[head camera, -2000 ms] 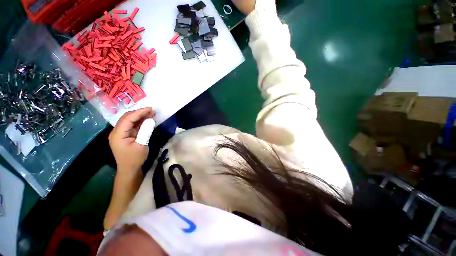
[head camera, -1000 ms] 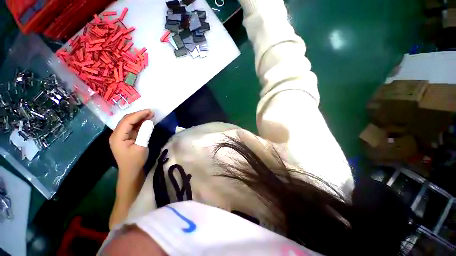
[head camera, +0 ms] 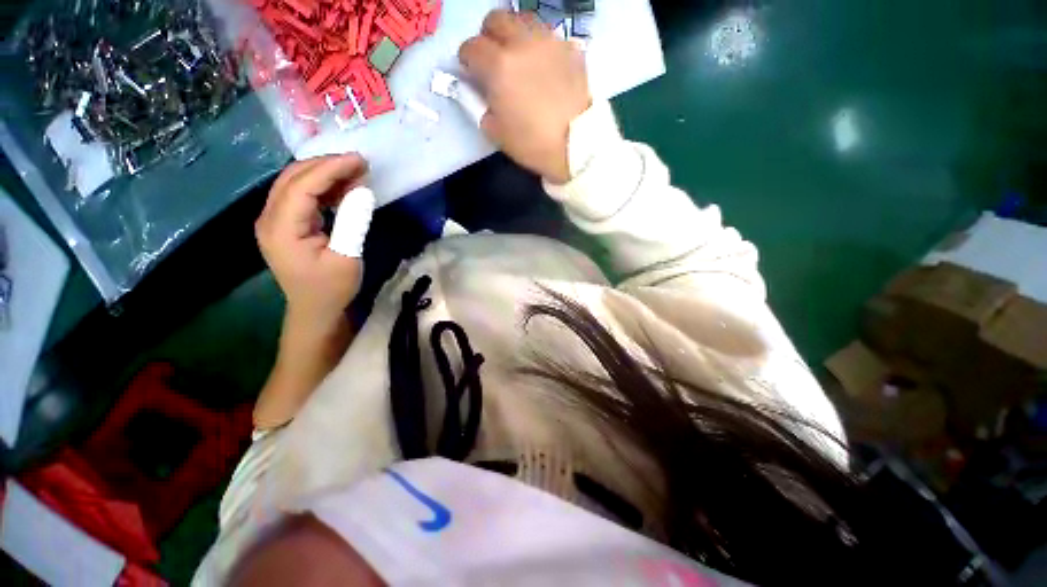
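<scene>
My left hand (head camera: pixel 310 224) is below the near edge of the white board, fingers curled, a white wrap on its thumb; whether it holds a part is hidden. My right hand (head camera: pixel 530 92) is over the white board (head camera: pixel 431 155), fingers bent down, thumb wrapped in white. A small white bit (head camera: pixel 446 83) shows by its fingers; I cannot tell if it is held. Red strips (head camera: pixel 344 40) lie heaped on the board with one dark tab (head camera: pixel 385 54) among them. Part of the dark tab pile (head camera: pixel 563 12) shows beyond my right hand. Silver metal pieces (head camera: pixel 138 80) lie left of the red heap.
Clear plastic (head camera: pixel 172 229) lies under the metal heap. A second white sheet (head camera: pixel 29 298) is at the far left. A red stool-like object (head camera: pixel 149 447) and red sheets (head camera: pixel 86 510) are at lower left. Cardboard boxes (head camera: pixel 941 310) stand on the green floor at right.
My right hand has come from beyond the top edge back over the board, near the dark pile. My left hand stays curled. The view has shifted, so the heaps sit higher and further right.
</scene>
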